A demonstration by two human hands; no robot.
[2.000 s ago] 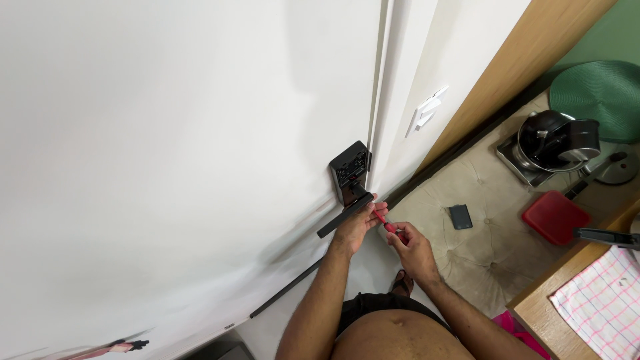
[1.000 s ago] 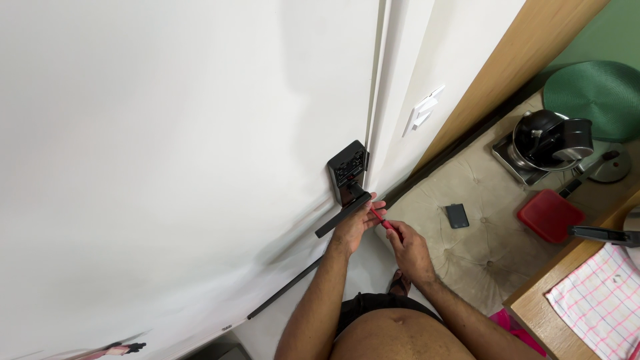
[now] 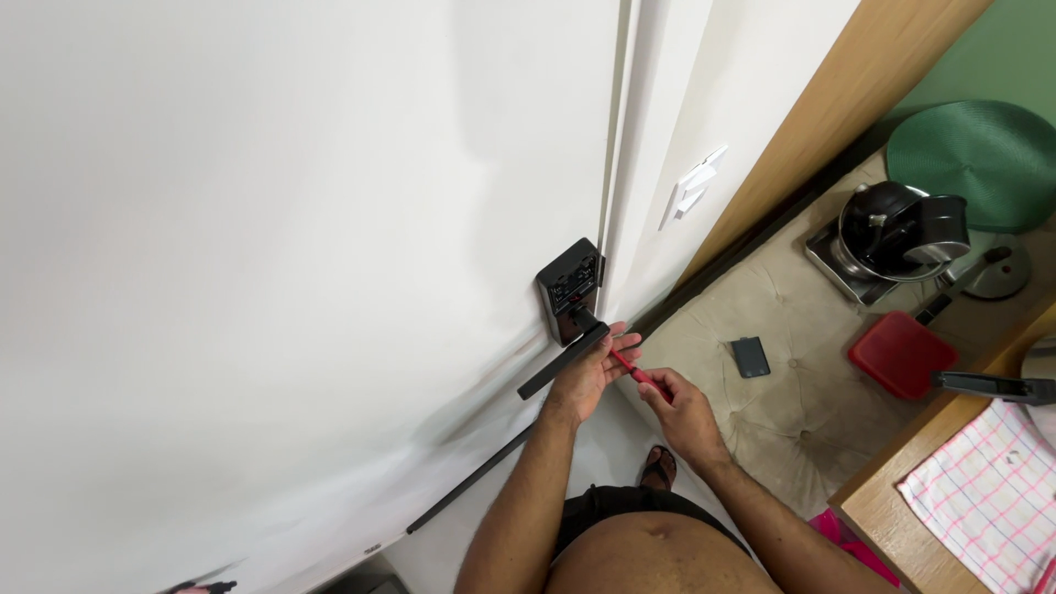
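Note:
A black door lock [image 3: 571, 290] with its inner workings exposed is mounted near the edge of a white door [image 3: 330, 247]. Its black lever handle [image 3: 563, 360] points down and to the left. My left hand [image 3: 584, 378] is at the lever's upper end, fingers spread and palm partly up; whether it grips the lever cannot be told. My right hand [image 3: 681, 410] holds a red-handled screwdriver [image 3: 652, 384], whose red shaft reaches toward the left fingers. The shaft's tip is hidden by the left hand.
A white light switch [image 3: 693, 186] is on the wall. On the beige tufted cushion [image 3: 775, 412] lie a small dark cover [image 3: 751, 357], a red pan [image 3: 902, 355], stacked black pots [image 3: 895, 231] and a green round mat [image 3: 973, 165]. A checked cloth [image 3: 986, 495] covers part of a wooden table [image 3: 895, 483].
Two seconds ago, the screwdriver's red handle was between my hands with little shaft visible; now its shaft shows over my left fingers. My hands remain beside the lever.

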